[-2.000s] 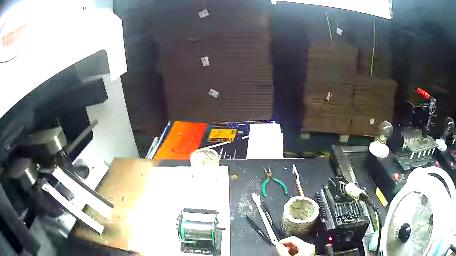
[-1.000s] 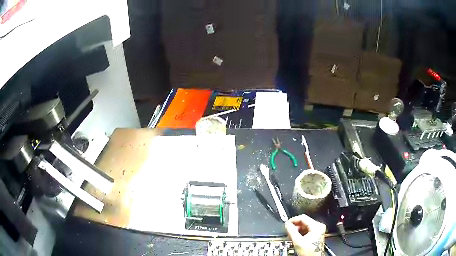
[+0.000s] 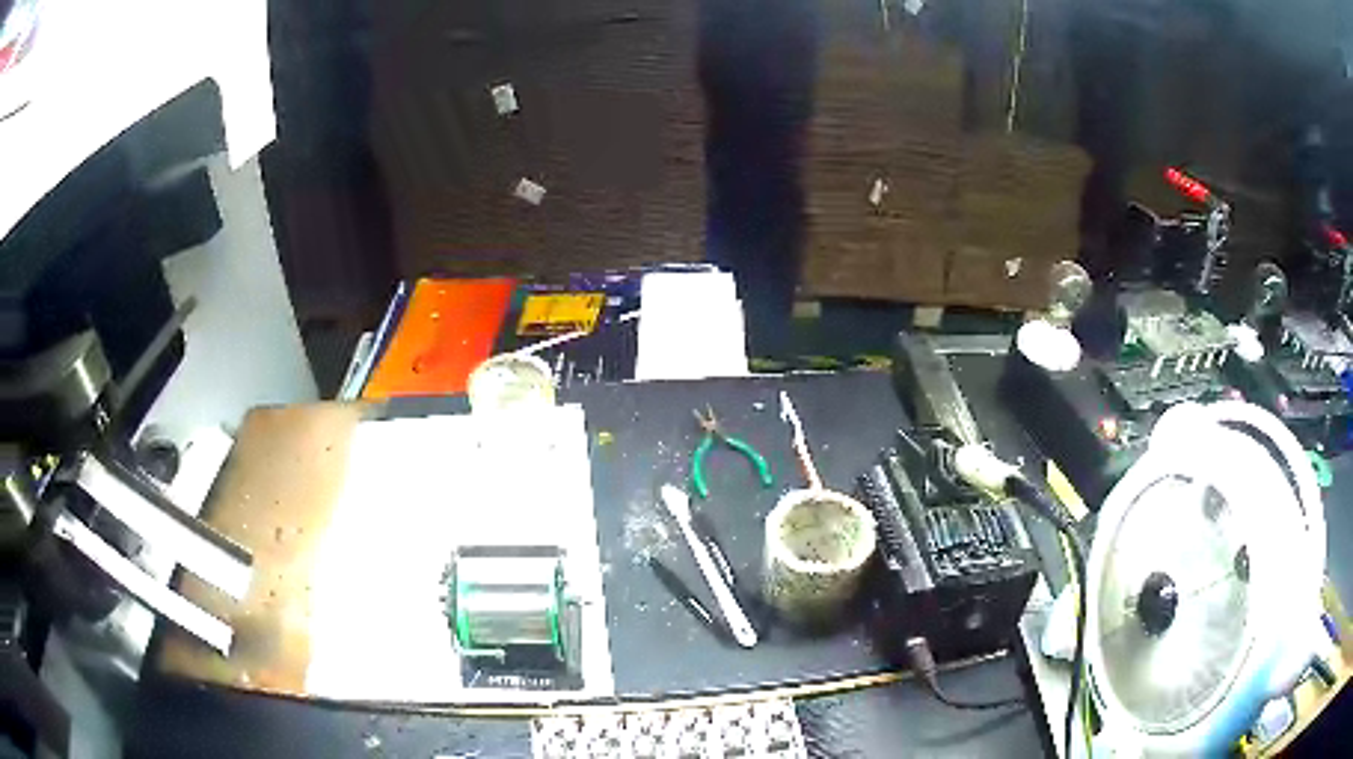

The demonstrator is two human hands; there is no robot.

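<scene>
A white PCB panel [image 3: 668,733] with rows of small boards lies at the bench's front edge, cut off by the bottom of the picture. Neither of my hands is in view. Behind the panel, the solder wire spool [image 3: 508,608] stands on white paper [image 3: 393,504]. The long white-handled tool [image 3: 709,567] lies on the black mat between slim dark tools [image 3: 684,592]. The round crusty pot [image 3: 819,552] stands to their right. The green-handled side cutters [image 3: 730,454] lie open behind them.
The soldering station [image 3: 957,556] and desk fan [image 3: 1187,593] stand at right, with test fixtures [image 3: 1172,356] behind. The machine's pale rails [image 3: 156,556] jut out at left. A smaller pot [image 3: 511,381] stands at the paper's top edge.
My right hand, earlier beside the white-handled tool and pot, has left the picture. The view has shifted, so the bench things appear further left. The panel came into view after the first frame.
</scene>
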